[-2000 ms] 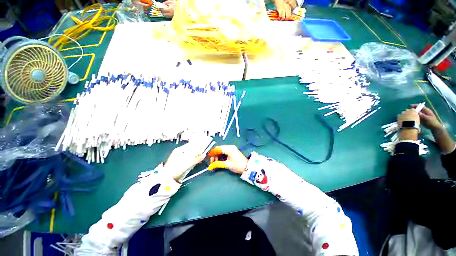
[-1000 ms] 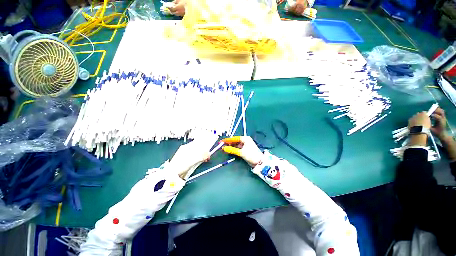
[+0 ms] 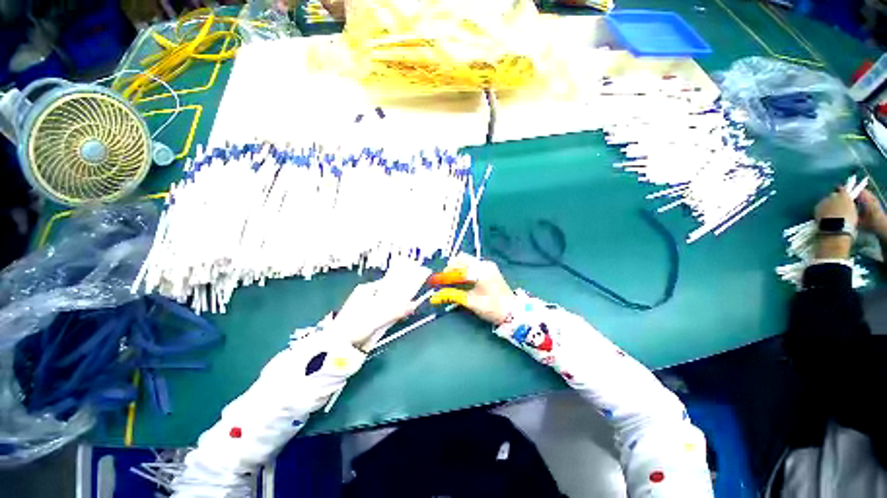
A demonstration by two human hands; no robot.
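Observation:
My left hand [image 3: 389, 300] is near the front edge of the green bench, closed around thin white sticks [image 3: 404, 334] whose ends stick out below it. My right hand [image 3: 474, 289], with orange-yellow finger cots, meets it at the sticks' upper ends; its fingertips are around the stick ends. Details between the fingertips are too small to tell. A narrow blue strip [image 3: 608, 289] curls on the green surface right of my hands. A dense row of blue-banded white sticks [image 3: 311, 214] lies just beyond my left hand.
Fan [image 3: 89, 150] at upper left; bagged blue strips [image 3: 107, 355] at left. Plain stick pile [image 3: 681, 156], blue tray [image 3: 658, 34] and clear bag [image 3: 783, 105] at upper right. Yellow strips [image 3: 438, 70] at top centre. Another person's hand [image 3: 834, 216] handles sticks at far right.
My right fingertips have closed in on the stick ends by my left hand. The blue-banded end seen below them is now mostly covered. The view has shifted slightly.

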